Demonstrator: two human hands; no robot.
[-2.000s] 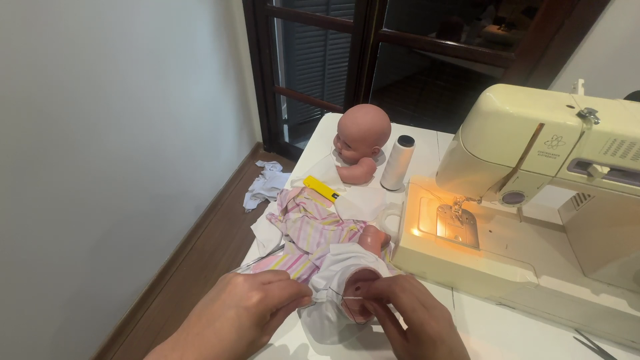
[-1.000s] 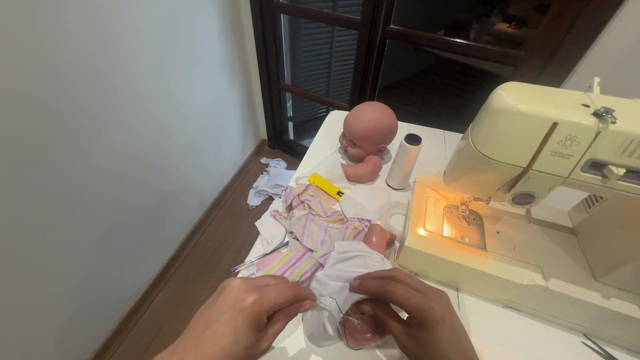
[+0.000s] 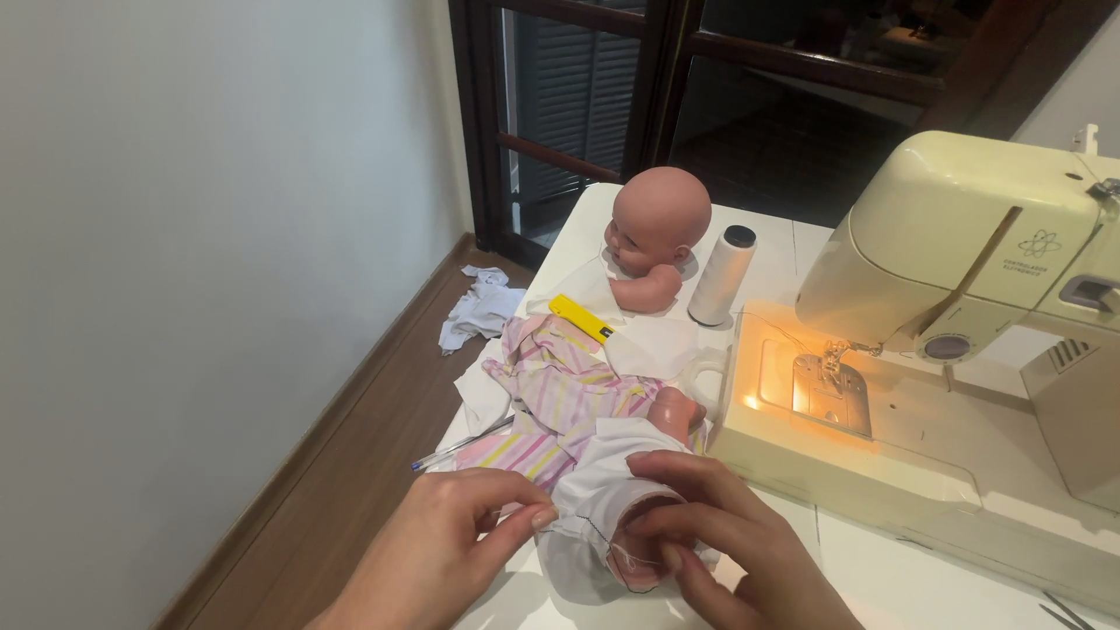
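Note:
A hollow doll limb (image 3: 643,560) lies at the table's near edge with white fabric (image 3: 612,455) wrapped around it, its round opening facing me. My left hand (image 3: 472,534) pinches a thin thread between thumb and forefinger at the left of the opening. My right hand (image 3: 726,534) is at the opening's right side, its fingers touching the rim and fabric. A dark stitched line and loose white thread (image 3: 626,556) show at the opening. Just beyond the fabric is another pink doll part (image 3: 674,413). No needle can be made out.
A cream sewing machine (image 3: 919,262) with its lamp lit stands at right. Behind the hands are striped cloth (image 3: 560,385), a yellow cutter (image 3: 580,318), a doll head (image 3: 662,214), a doll arm (image 3: 647,289), a thread cone (image 3: 724,276) and a pen (image 3: 459,444). Pale cloth (image 3: 481,306) lies on the floor.
My right hand has opened out over the limb's opening, where its fingers were closer together before. My left hand keeps its pinch at the left side.

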